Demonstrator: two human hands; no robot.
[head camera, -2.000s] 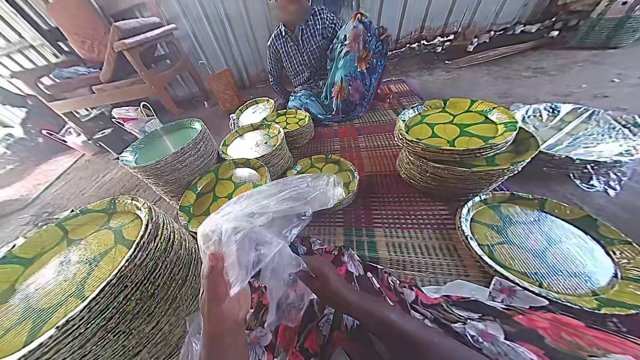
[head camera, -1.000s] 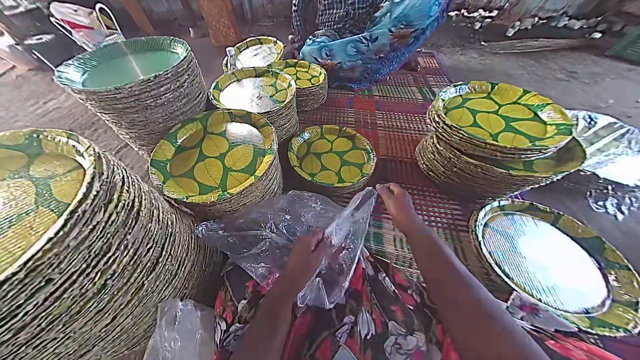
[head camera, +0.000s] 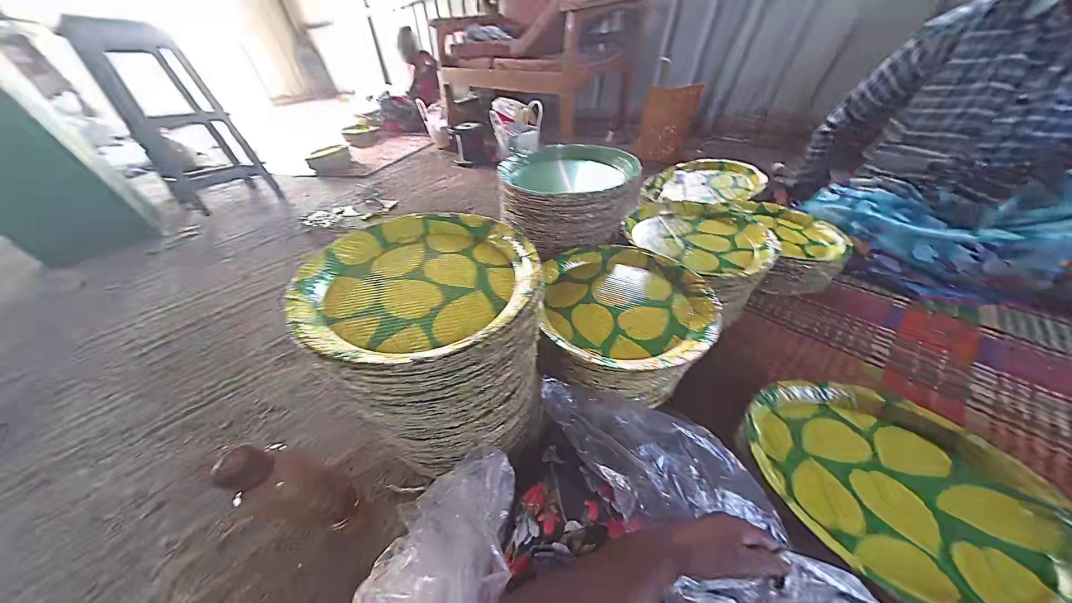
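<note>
In the head view my left hand (head camera: 720, 548) reaches in from the bottom edge, its fingers closed on a crumpled clear plastic bag (head camera: 662, 456) over patterned red and black cloth (head camera: 544, 523). My right hand is out of view. Another bunch of clear plastic (head camera: 456, 536) lies left of the hand. Beyond it stand a tall stack of round yellow-and-green plates (head camera: 419, 293) and a lower stack (head camera: 628, 310). At the right, close to the hand, is a similar plate (head camera: 904, 486). Farther back are a stack of plain green plates (head camera: 574, 180) and several smaller patterned stacks (head camera: 703, 234).
A person in a checked shirt (head camera: 930, 109) sits at the upper right beside a woven mat (head camera: 930, 352). Wooden furniture (head camera: 511, 75) and bags (head camera: 515, 126) stand at the back. A grey chair (head camera: 184, 109) is at the left. A blurred brown rounded thing (head camera: 285, 486) lies lower left.
The view has swung far to the left. Both hands were at the plastic bag one second ago; now only my left hand is in view, lower, still on the plastic.
</note>
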